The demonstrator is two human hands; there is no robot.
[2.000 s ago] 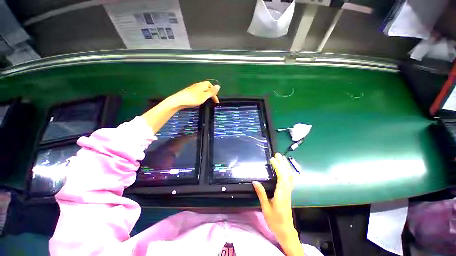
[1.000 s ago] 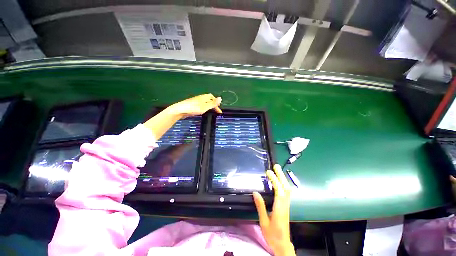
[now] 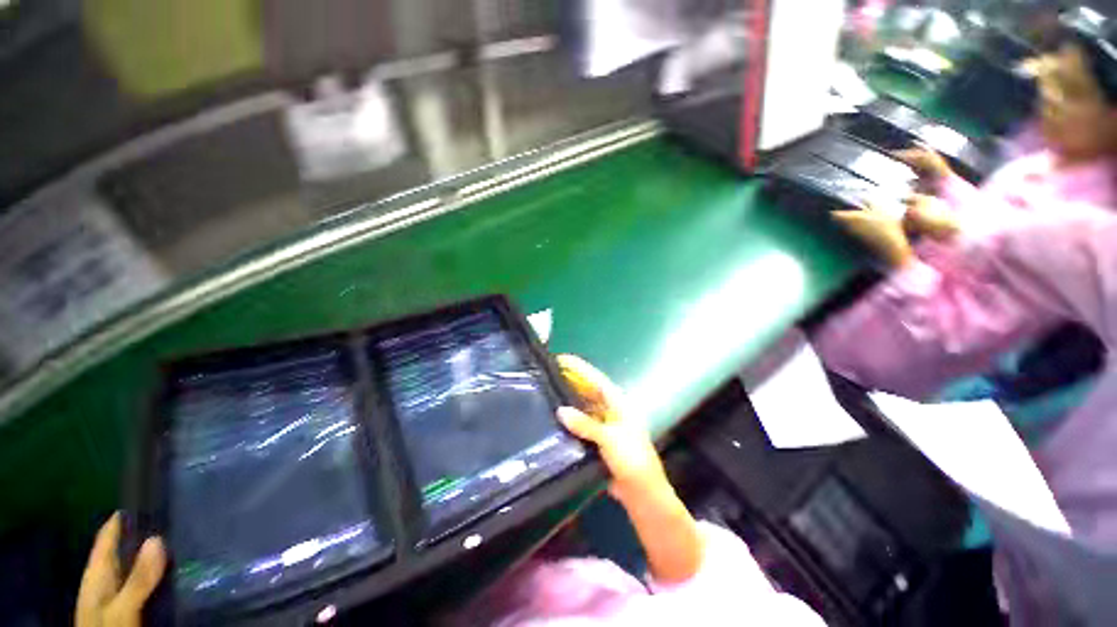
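Observation:
A black tablet tray [image 3: 380, 453] holds two tablets side by side, the left tablet [image 3: 270, 478] and the right tablet [image 3: 472, 410], both with lit screens showing lines of text and glare. My left hand [image 3: 119, 578] grips the tray's left edge near its front corner. My right hand [image 3: 613, 429] grips the tray's right edge. The tray is tilted in view; whether it is fully off the bench I cannot tell. A small part of a white plug piece [image 3: 540, 325] shows just beyond the tray's right edge.
The green bench [image 3: 613, 233] runs to the right along the grey panel and rail. At the right a person in a pink smock [image 3: 980, 270] handles black trays [image 3: 845, 165]. White paper sheets [image 3: 802, 398] lie at the lower right. A white pouch [image 3: 347, 129] hangs on the panel.
The view has swung to the right. My left hand has moved from the tray's top middle to its left edge. The tray looks larger and turned. A neighbouring person has come into view.

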